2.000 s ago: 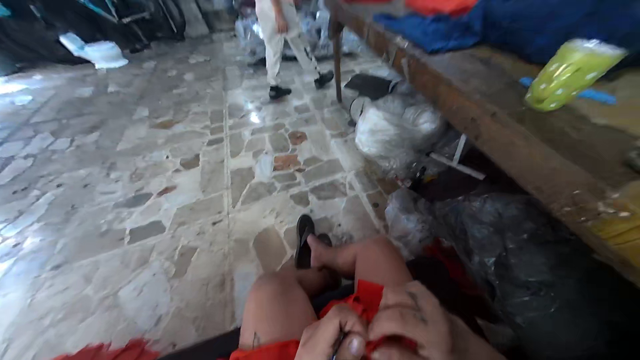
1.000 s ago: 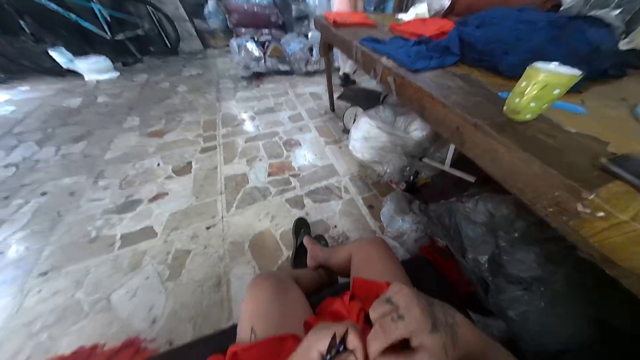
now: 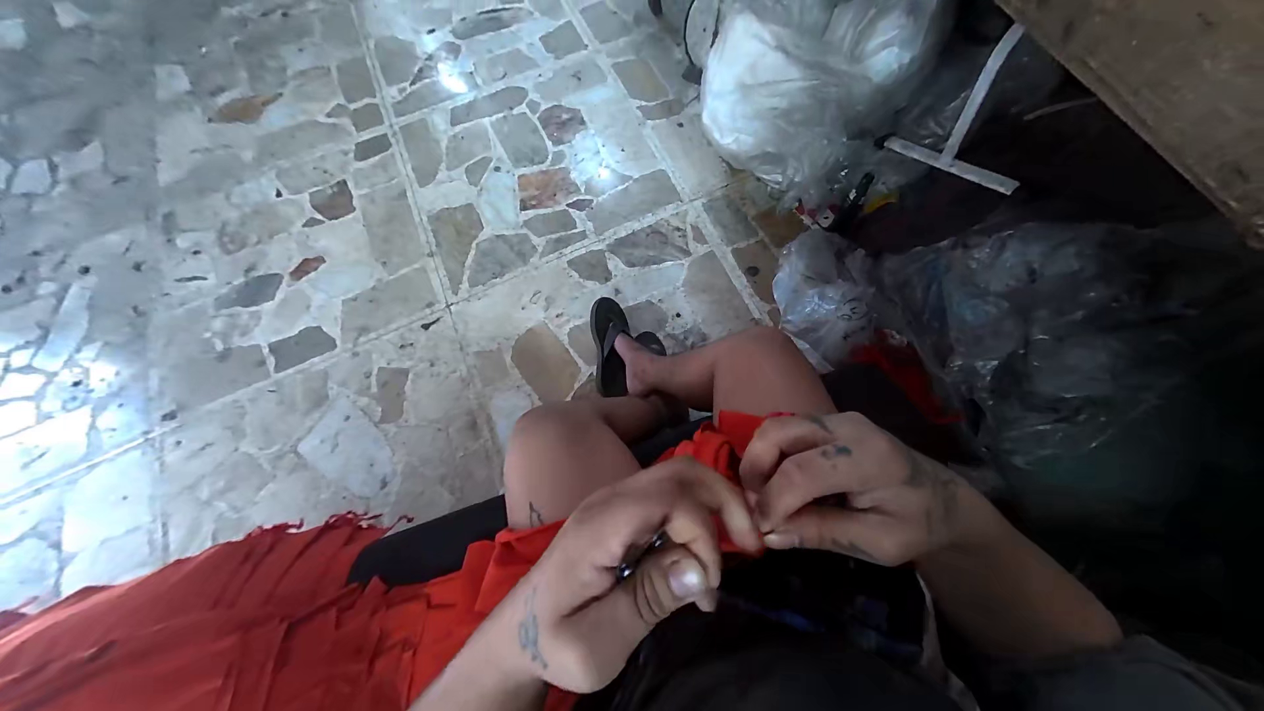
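Red fabric [image 3: 474,578] lies over my lap and spreads to the lower left, with a frayed edge at the left. My left hand [image 3: 642,563] is curled around a small dark tool, mostly hidden in the palm, and its forefinger reaches the fabric. Beside it on the right, my right hand [image 3: 839,484] pinches the edge of the red fabric between thumb and fingers. The fingertips of both hands meet at the cloth. What lies between them is too small to tell.
Stone-patterned floor [image 3: 395,296] spreads ahead and left. A wooden table's edge [image 3: 1145,109] is at the upper right. Beneath it are a white plastic bag [image 3: 810,89], a white T-shaped bar [image 3: 953,163] and dark plastic bags [image 3: 1066,326]. A black flip-flop [image 3: 610,346] is on my foot.
The view has tipped down toward my lap. Two seconds ago a person stood near the table's far end; one second ago that person was mostly out of sight. Both hands remain together at the red fabric.
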